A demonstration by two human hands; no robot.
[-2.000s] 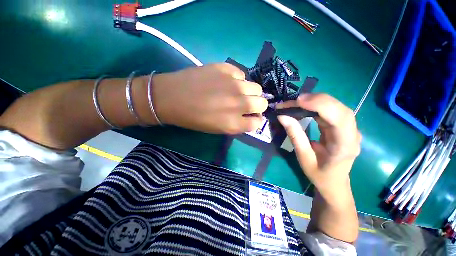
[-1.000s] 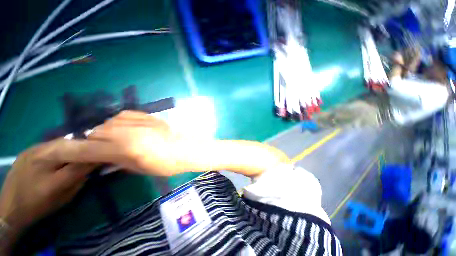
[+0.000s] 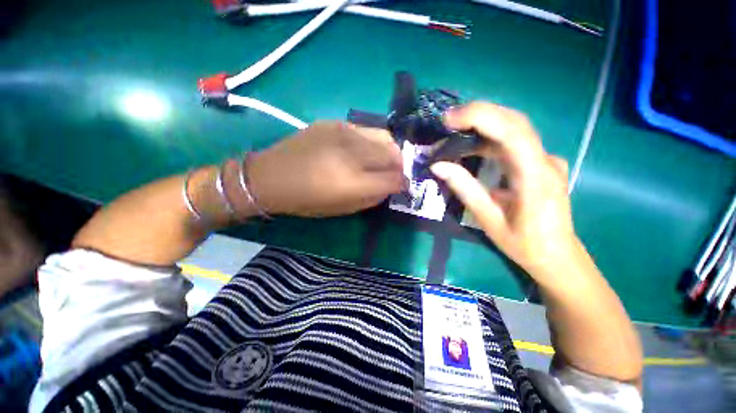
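My left hand (image 3: 327, 169) is curled with its knuckles up. One leg of a white cable (image 3: 270, 110) with a red and black connector (image 3: 215, 88) runs into it; the cable's tip is hidden by the fingers. My right hand (image 3: 516, 181) holds a dark finger-long item (image 3: 457, 146) between thumb and fingers, beside the left fingertips. A pile of small black pieces (image 3: 428, 113) lies just behind the hands. A white printed sheet (image 3: 420, 206) shows between and below them, with black tape (image 3: 438, 252) at its edges.
More white cables (image 3: 395, 14) with stripped ends lie at the back of the green bench. A blue tray (image 3: 682, 125) is at the right edge. Cable bundles (image 3: 714, 258) with red ends lie at far right. A thin pale line (image 3: 595, 113) crosses the bench right of my right hand.
The view swung right and came back. Compared with two seconds ago, my fingertips are slightly farther apart and more of the printed sheet shows. Both hands still hold their things.
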